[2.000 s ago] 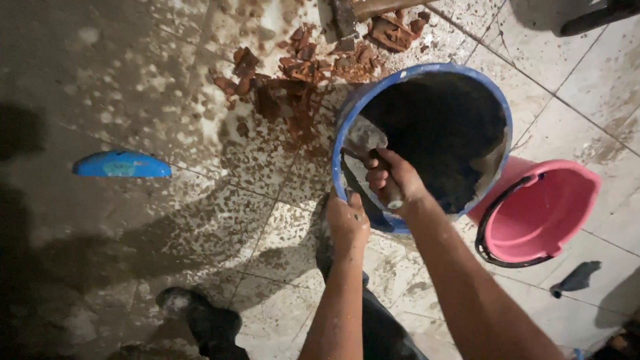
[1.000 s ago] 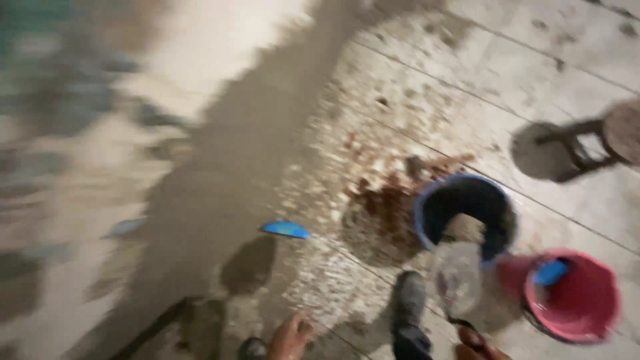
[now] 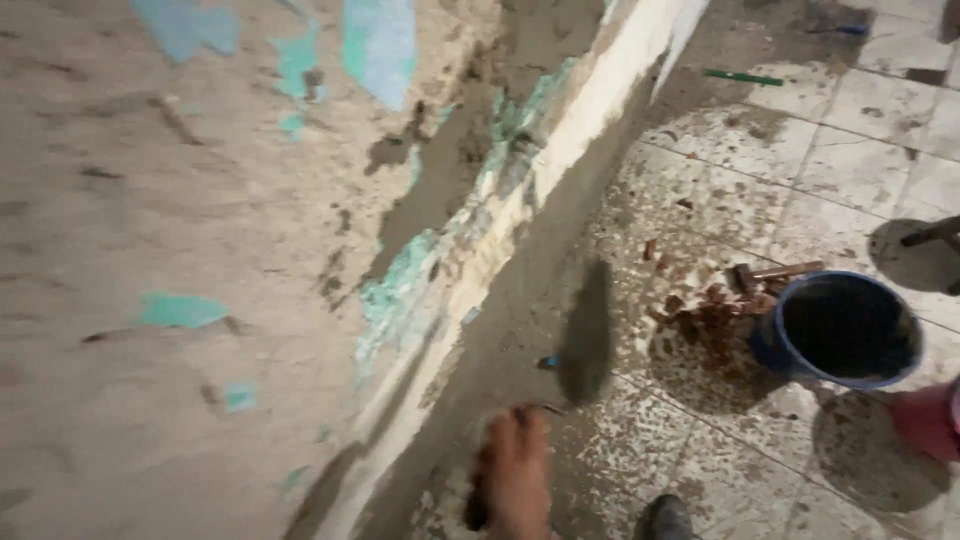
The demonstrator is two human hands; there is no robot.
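Note:
My right hand [image 3: 517, 472], somewhat blurred, is at the bottom centre, closed on the handle of a trowel [image 3: 587, 341]. The trowel's long dark blade points up and away over the floor, beside the foot of the wall. A small part of a blue object [image 3: 549, 362] shows next to the blade. My left hand is out of view. At the right, a blue-rimmed bucket [image 3: 772, 341] has a dark inside; its contents cannot be made out. The wall [image 3: 225, 405] at the left has rough plaster, flaking turquoise paint and a darker grey patch.
A hammer [image 3: 784, 271] and reddish broken pieces [image 3: 705, 315] lie by the bucket. A pink bucket [image 3: 924, 420] stands at the right edge. A green stick-like object [image 3: 744, 77] lies on the spattered tiles farther up. A dark boot [image 3: 667, 519] shows at the bottom.
The trowel, over the blue bucket earlier, is now by the foot of the wall in my right hand. My left hand has left the view. The view has swung towards the wall.

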